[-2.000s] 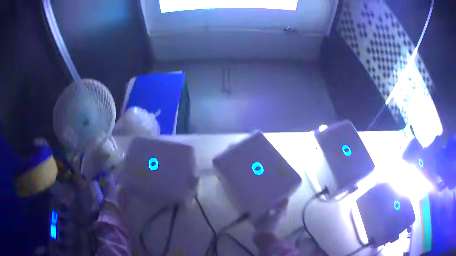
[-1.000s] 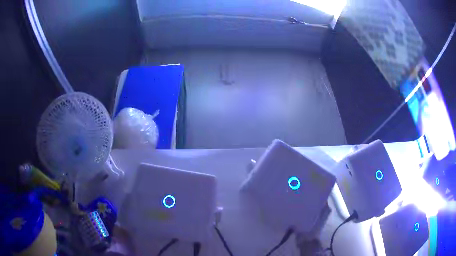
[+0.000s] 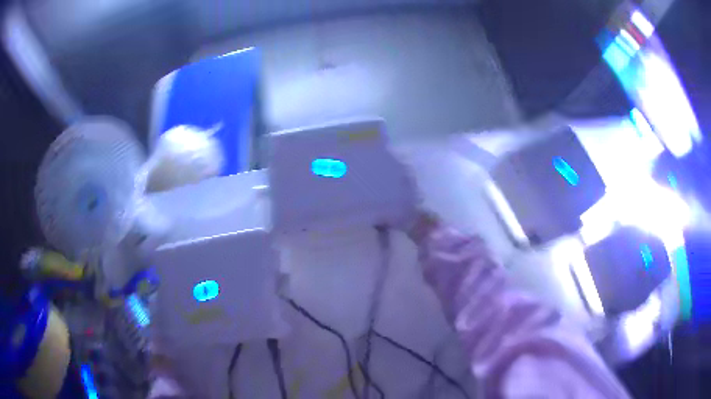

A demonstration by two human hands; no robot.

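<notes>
The middle mini projector (image 3: 335, 191) sits at the back of the bench, with its ring light glowing on top. My right hand (image 3: 425, 224) holds its right side near the lower corner; the fingers are largely hidden behind the box. The left mini projector (image 3: 218, 312) lies in front and to the left, with a ring light and a yellow sticker. My left hand (image 3: 162, 374) is a small blurred patch at its lower left, mostly hidden; its grip cannot be told. Dark cords run down from both boxes.
Two more lit projectors stand at right, one behind (image 3: 546, 187) and one in front (image 3: 627, 269), beside intense glare. A desk fan (image 3: 92, 191), a clear plastic bag (image 3: 187, 156) and a blue box (image 3: 210, 101) are at left. A yellow and blue roll (image 3: 47, 351) is at lower left.
The middle projector has moved left and back and turned, with my right hand at its side. My right forearm now reaches further over the bench. The camera view has shifted and blurred.
</notes>
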